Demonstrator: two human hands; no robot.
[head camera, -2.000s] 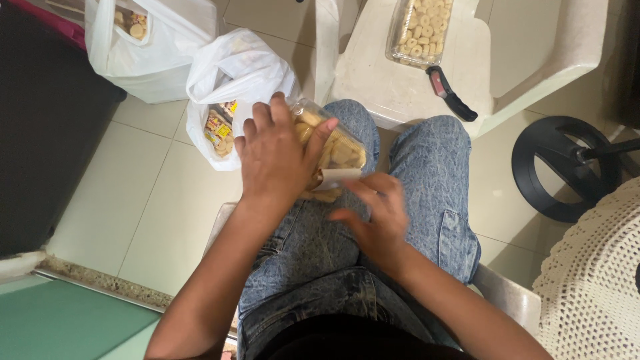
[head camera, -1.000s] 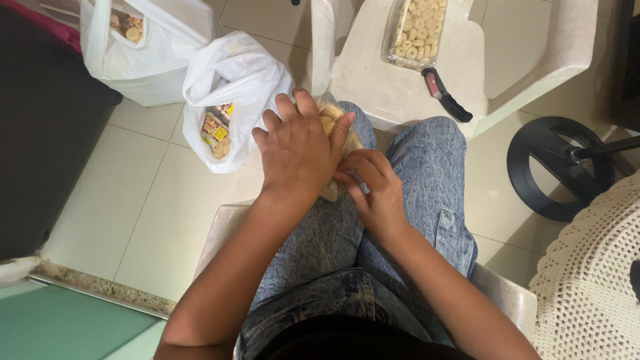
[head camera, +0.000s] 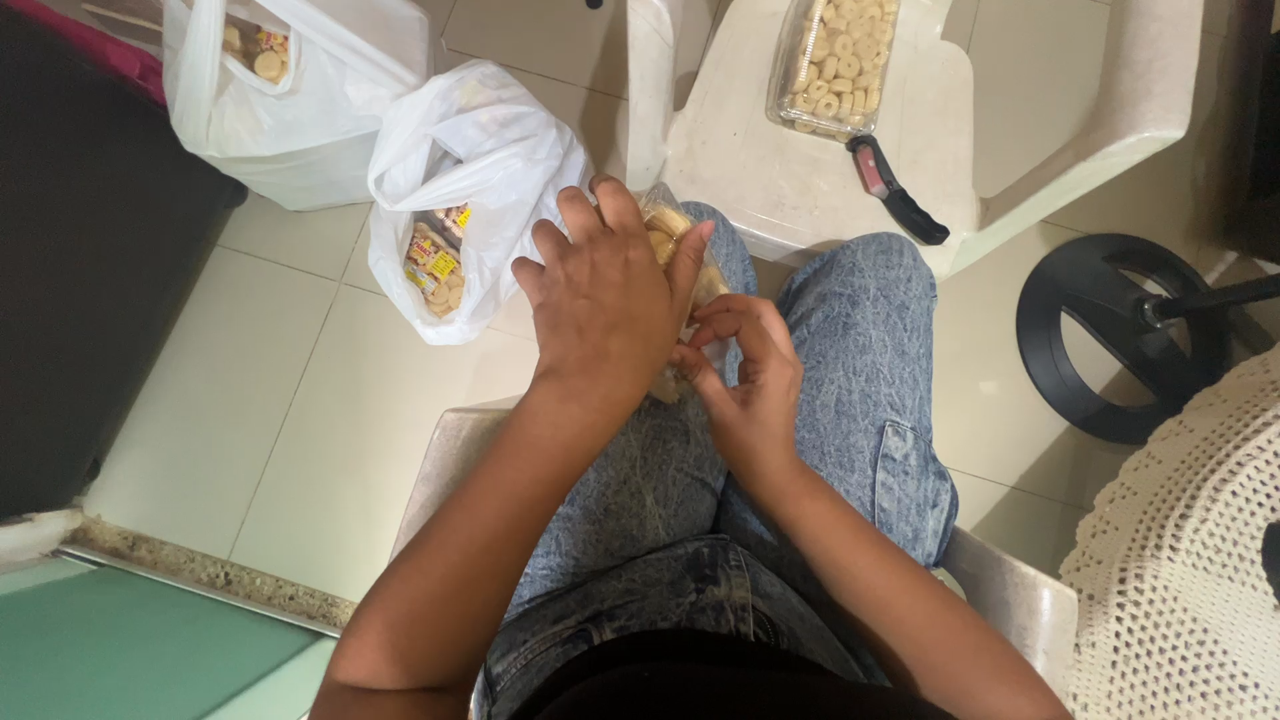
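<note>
A clear plastic package of pale biscuits (head camera: 664, 232) lies on my left thigh, mostly hidden under my hands. My left hand (head camera: 607, 290) is spread over it, with the thumb along its right side, and holds it. The fingertips of my right hand (head camera: 745, 370) pinch at the package's lower right edge; what exactly they pinch is too small to tell. Beyond my knees, a clear container of ring-shaped biscuits (head camera: 838, 70) stands on a white plastic chair (head camera: 735, 150). Touching its near end is a black-handled folding tool (head camera: 897, 195), probably a knife.
Two white plastic bags, a nearer one (head camera: 490, 130) and a farther one (head camera: 290, 130), hold biscuit packages on the tiled floor at the left. At the right are a round black stand base (head camera: 1125, 340) and a crocheted cloth (head camera: 1190, 540). A dark piece of furniture (head camera: 90, 250) fills the left edge.
My right hand, blurred and apart at the package's lower end two seconds ago, now has its fingertips together at the package's edge. My left hand has stayed over the package.
</note>
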